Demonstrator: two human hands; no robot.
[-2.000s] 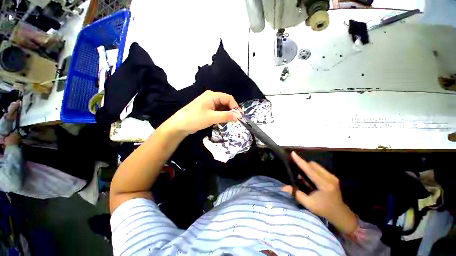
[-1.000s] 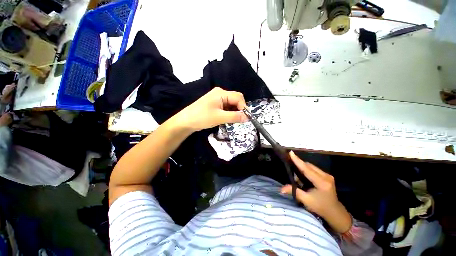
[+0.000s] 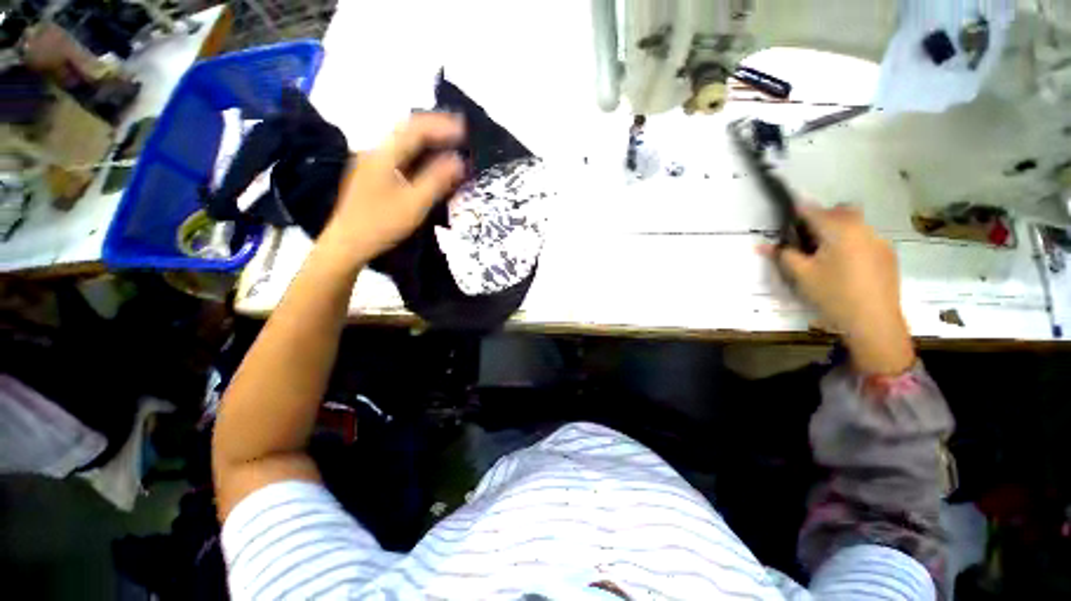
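My left hand (image 3: 405,188) is blurred at the upper edge of the patterned panel (image 3: 496,229), fingers bent; whether it pinches the cloth cannot be told. The panel is white with a black-grey print and joins the black garment piece (image 3: 493,139), which lies over the table edge and reaches left to the basket. My right hand (image 3: 843,264) holds the dark scissors (image 3: 772,188) by the handles over the table at right, blades pointing up and left, away from the cloth.
The blue plastic basket (image 3: 139,223) stands at the table's left end, with a pale yellow-green ring (image 3: 202,235) in it. The sewing machine's needle area (image 3: 635,147) is at upper centre. A small black scrap and a thin dark tool (image 3: 836,119) lie right of it.
My right hand has carried the scissors from the panel to the right over the machine table. My left hand, the panel and the black cloth have shifted left and up in view.
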